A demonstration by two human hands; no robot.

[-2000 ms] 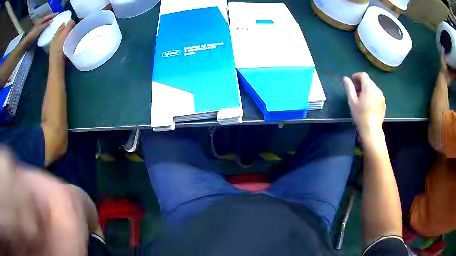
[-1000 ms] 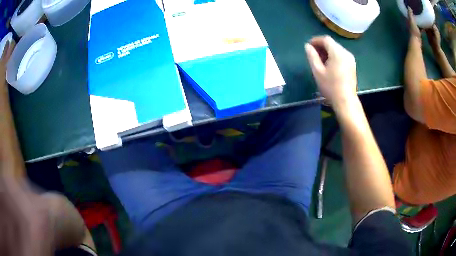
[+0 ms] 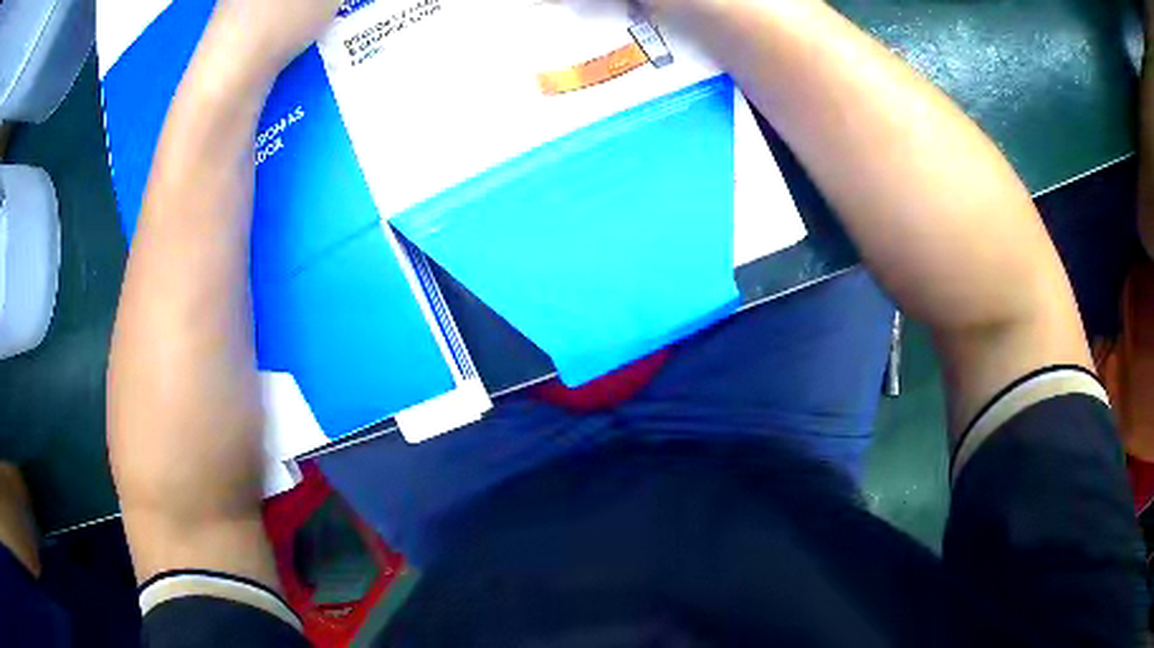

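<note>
Two stacks of flat blue-and-white cartons lie side by side at the table edge, the left stack (image 3: pixel 348 323) partly behind my left forearm and the right stack (image 3: pixel 595 228) between my arms. My left hand (image 3: pixel 281 15) is at the top edge of the picture over the cartons, its fingers cut off or hidden. My right hand (image 3: pixel 648 5) is almost wholly cut off by the top edge, above the right stack. Whether either hand holds something cannot be seen.
Translucent white cups (image 3: pixel 23 260) stand at the left edge of the dark green table (image 3: pixel 987 76). A person's arm (image 3: pixel 15 513) shows at lower left and an orange sleeve (image 3: pixel 1126 380) at the right edge. A red stool (image 3: pixel 329 620) is below.
Both my arms now reach forward over the cartons; my right hand has left its place on the right. The view has shifted closer, and the white diffusers on the right are out of it.
</note>
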